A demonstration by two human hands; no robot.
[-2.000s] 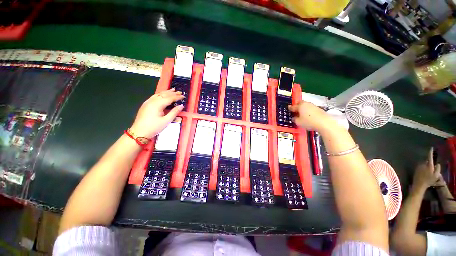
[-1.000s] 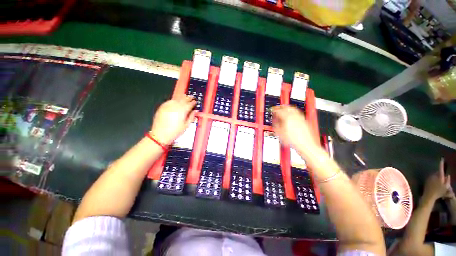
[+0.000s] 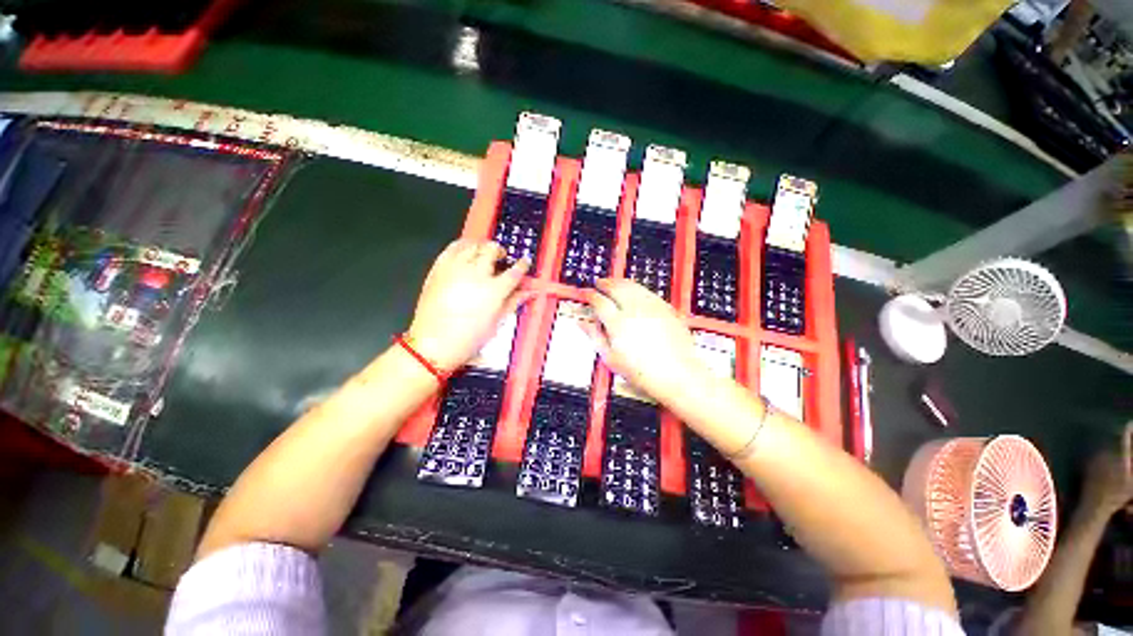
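The red phone tray (image 3: 823,311) holds two rows of open black flip phones, with glowing white screens on their upper halves and white-numbered keypads below. My left hand (image 3: 466,298) lies over the left end of the tray, its fingertips at the lower keypad of the back-row left phone (image 3: 534,155). My right hand (image 3: 640,333) is over the tray's middle bar, its fingertips between the two rows, above a front-row phone (image 3: 631,466). It partly covers front-row screens. Neither hand grips a phone; both have the fingers apart.
A pink fan (image 3: 982,507) and a white fan (image 3: 1004,307) stand on the right. Pens (image 3: 860,400) and a small dark block (image 3: 934,408) lie right of the tray. A covered printed sheet (image 3: 124,292) is at left. Behind is the green belt (image 3: 373,87). Another person's arm (image 3: 1078,547) shows far right.
My right hand has moved left from the right-end back-row phone to the tray's middle. The right back-row screen turned from dark to white. The view has shifted, moving the tray rightward in the picture.
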